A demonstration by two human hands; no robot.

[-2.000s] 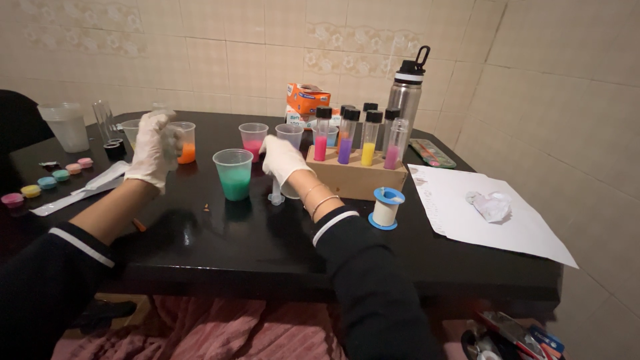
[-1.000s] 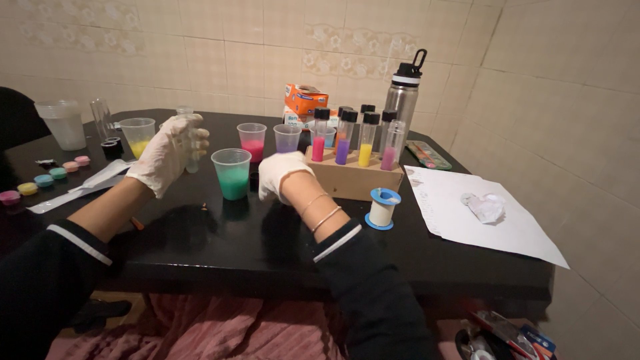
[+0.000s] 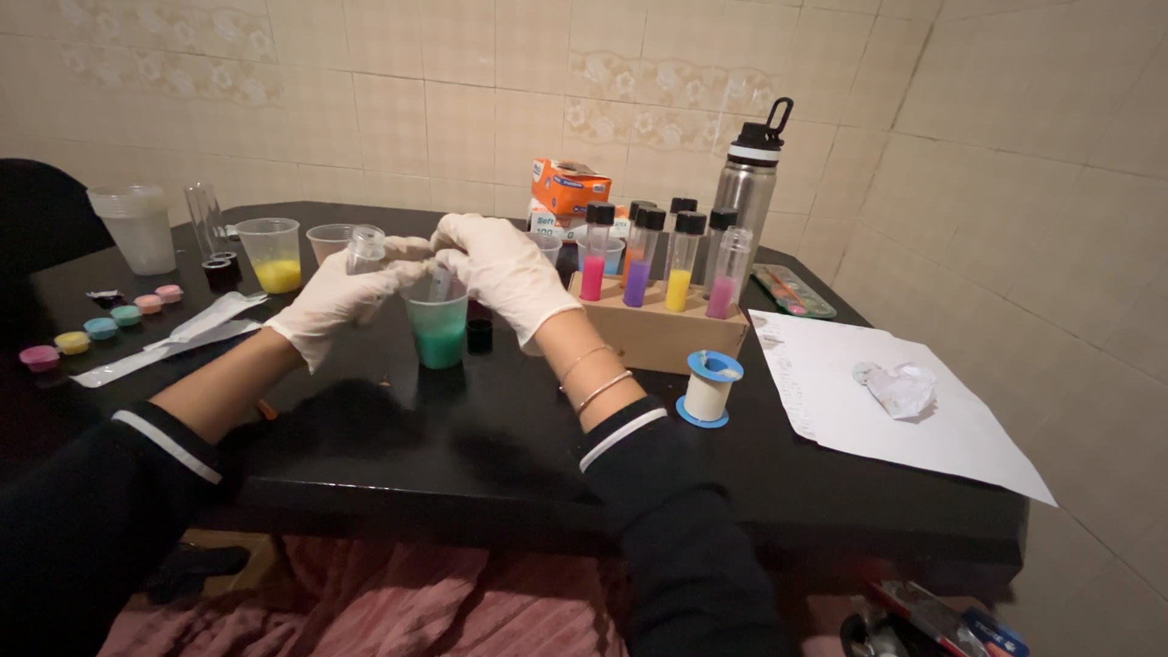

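My left hand (image 3: pixel 342 287), in a white glove, holds a clear tube (image 3: pixel 367 248) upright, its open mouth showing above the fingers. Over a plastic cup of green liquid (image 3: pixel 440 338), my gloved right hand (image 3: pixel 488 269) grips a clear plastic piece (image 3: pixel 443 285), perhaps a syringe or dropper, that reaches into the cup's mouth; the fingers hide its upper part. A black cap (image 3: pixel 479 335) sits just right of the cup. Capped tubes of pink, purple and yellow liquid (image 3: pixel 678 290) stand in a cardboard rack (image 3: pixel 662 339), with an uncapped pink-filled tube (image 3: pixel 723 294) at its right end.
At left are a cup of yellow liquid (image 3: pixel 274 272), stacked cups (image 3: pixel 135 233), small paint pots (image 3: pixel 100 328) and white wrappers (image 3: pixel 196 330). A blue-rimmed spool (image 3: pixel 709 391), white paper (image 3: pixel 899 429), a metal bottle (image 3: pixel 744 196) and an orange box (image 3: pixel 568 187) lie right or behind.
My right hand has moved from the table beside the green cup up to its mouth, and now holds a clear plastic piece. My left hand, with the tube, has come closer to it.
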